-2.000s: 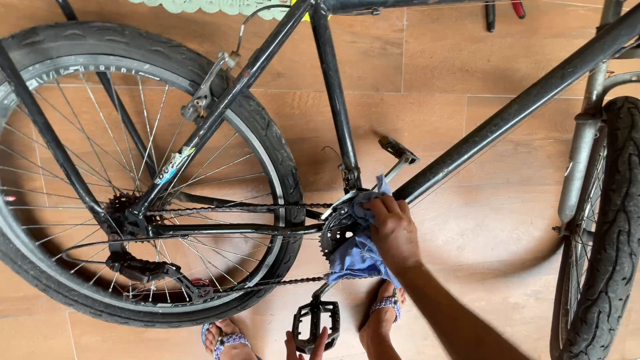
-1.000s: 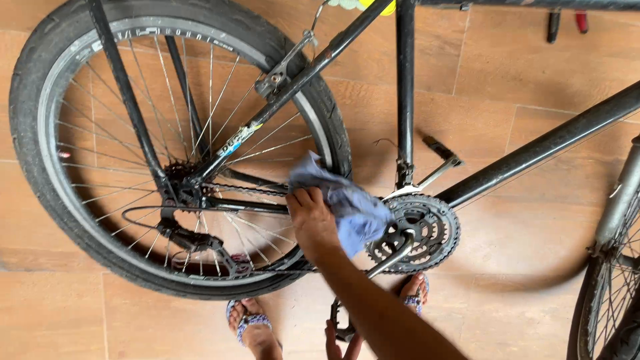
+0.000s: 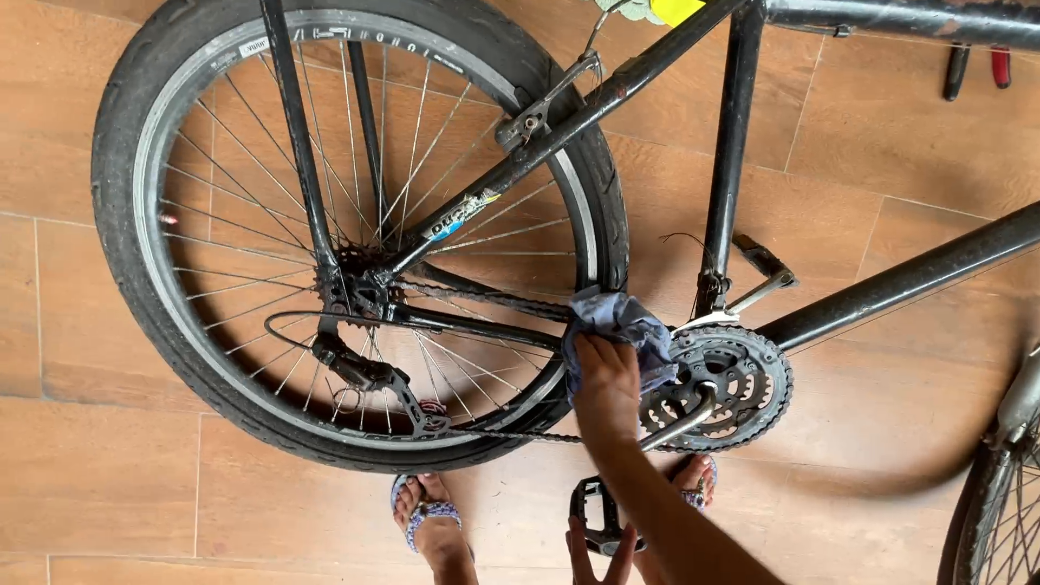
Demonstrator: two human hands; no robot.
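My right hand (image 3: 605, 382) grips a crumpled blue cloth (image 3: 621, 325), which covers the front part of the upper run of the bicycle chain (image 3: 487, 299), beside the chainrings (image 3: 735, 390). Below the cloth, the silver crank arm (image 3: 681, 426) slants down toward a black platform pedal (image 3: 597, 516). Fingers of my left hand (image 3: 601, 556) hold the lower end of that pedal; the rest of this hand is partly cut off by the frame's edge. The rear derailleur (image 3: 357, 370) and the rear sprockets (image 3: 357, 260) lie to the left.
The black bicycle frame (image 3: 894, 284) crosses the view, with the rear wheel (image 3: 122, 203) at left and part of the front wheel (image 3: 967, 520) at right. My sandalled feet stand on the wood-look floor (image 3: 284, 512). Black and red handles (image 3: 957, 73) lie at upper right.
My right hand has moved the cloth left, off the chainrings and onto the upper chain run. My left hand remains at the pedal. The view has shifted and come closer.
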